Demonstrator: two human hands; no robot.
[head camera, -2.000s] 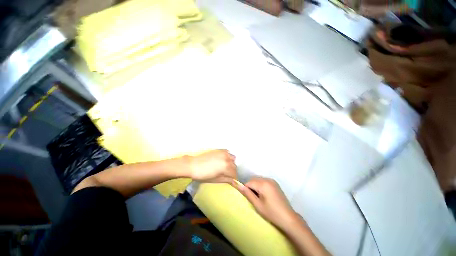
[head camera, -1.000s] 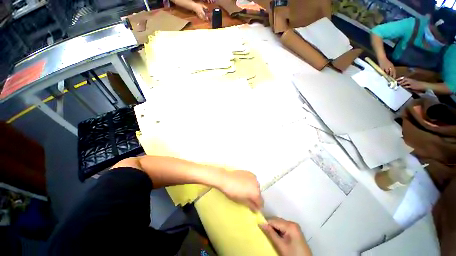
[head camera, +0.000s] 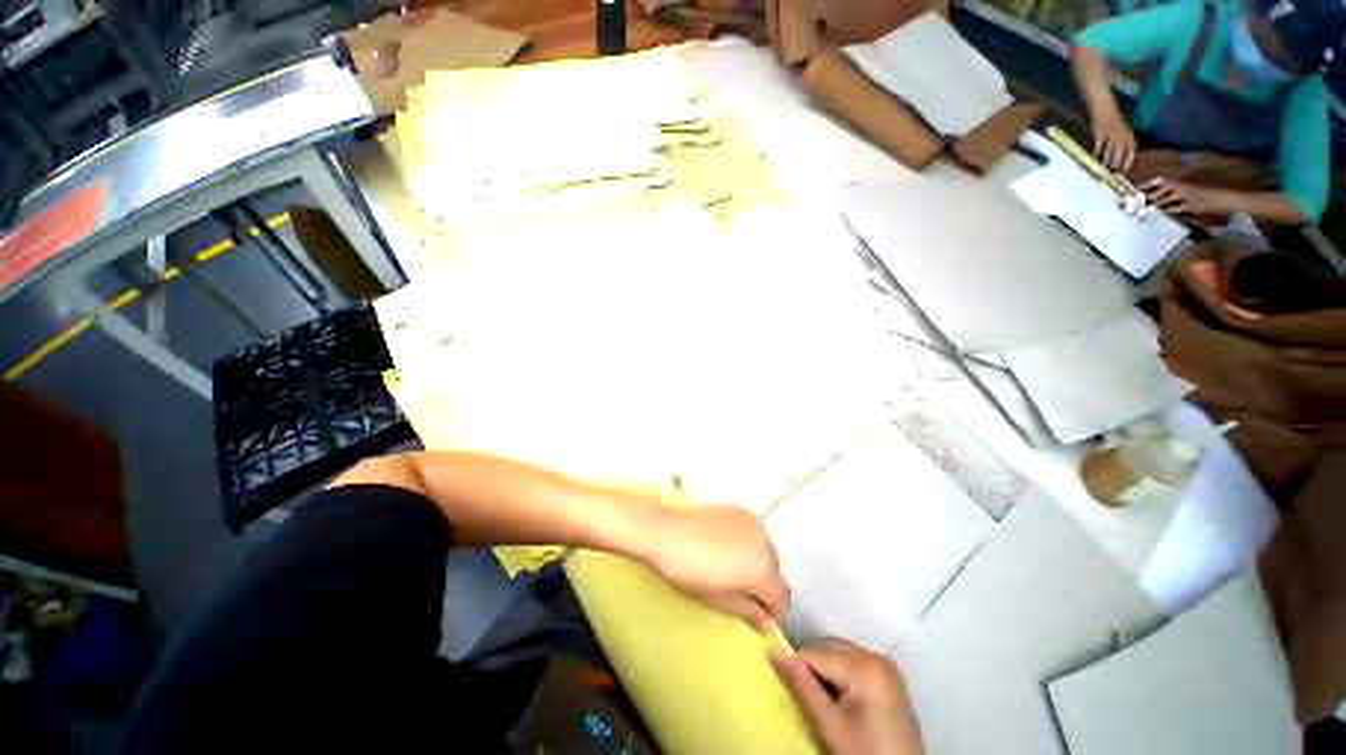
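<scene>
A yellow lining panel (head camera: 664, 649) lies curled over my lap at the table's front edge. My left hand (head camera: 720, 558) pinches its upper edge with the fingertips. My right hand (head camera: 856, 699) holds the same edge just below, close to the left fingertips; it is partly cut off by the bottom of the picture. A pale sliver of edge shows between the two hands. A fanned stack of yellow panels (head camera: 443, 148) lies at the upper left of the table, much of it glaring white.
Grey-white sheets (head camera: 1004, 280) lie at the right, beside a glue bottle (head camera: 1125, 469). A black plastic stool (head camera: 303, 406) and metal-topped side table (head camera: 192, 140) stand left. Brown bag parts (head camera: 871, 111) lie at the far side. A person in teal sleeves (head camera: 1306, 148) works at the upper right.
Since the first frame, the view has shifted and steadied, and both hands have moved down and right along the panel edge. Since the second, the hands have barely moved and still pinch the edge.
</scene>
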